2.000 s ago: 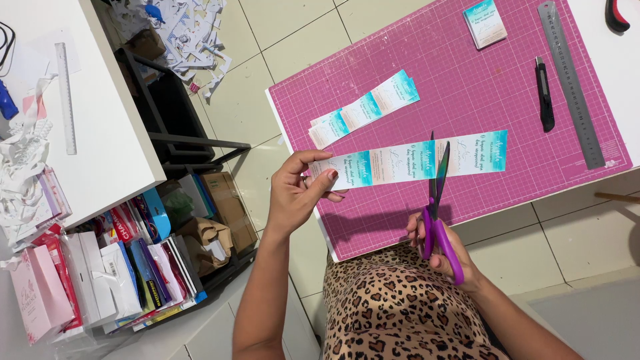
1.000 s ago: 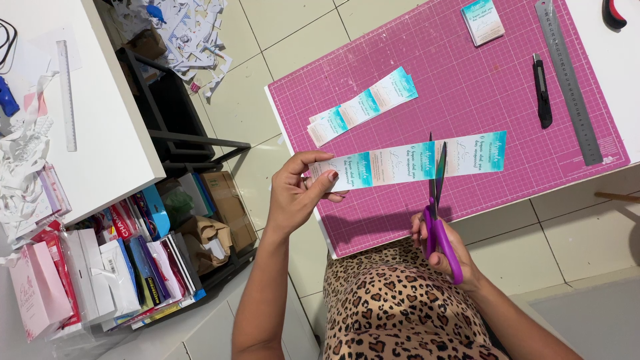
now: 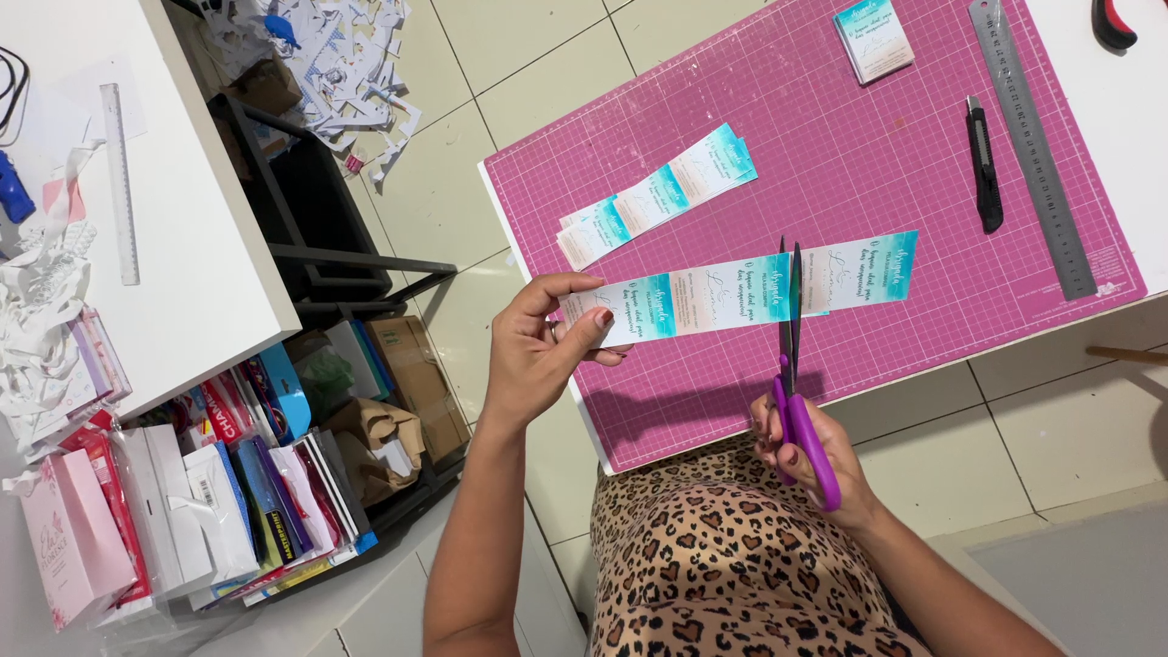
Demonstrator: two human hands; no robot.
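Observation:
My left hand (image 3: pixel 547 338) pinches the left end of a strip of printed cards (image 3: pixel 721 297) between thumb and fingers, holding it above a pink cutting mat (image 3: pixel 876 164). Purple-handled scissors (image 3: pixel 805 429) are in my right hand (image 3: pixel 812 456). Their nearly closed dark blades lie across the strip, at the border between the middle card and the right-hand one. Further up the mat lie overlapping strips of the same cards (image 3: pixel 657 199). A small stack of cut cards (image 3: pixel 873 41) sits near the mat's far edge.
On the mat's right side are a black utility knife (image 3: pixel 984 169) and a steel ruler (image 3: pixel 1036 151). Red-and-black handles (image 3: pixel 1113 23) show at the top right. At left stand a white desk (image 3: pixel 182 201) with a clear ruler (image 3: pixel 119 182) and a crate of stationery (image 3: pixel 228 502); paper scraps (image 3: pixel 338 73) lie beyond.
The scissor blades, further apart two seconds ago, have closed to a narrow gap across the strip. My left hand has kept its hold in nearly the same place.

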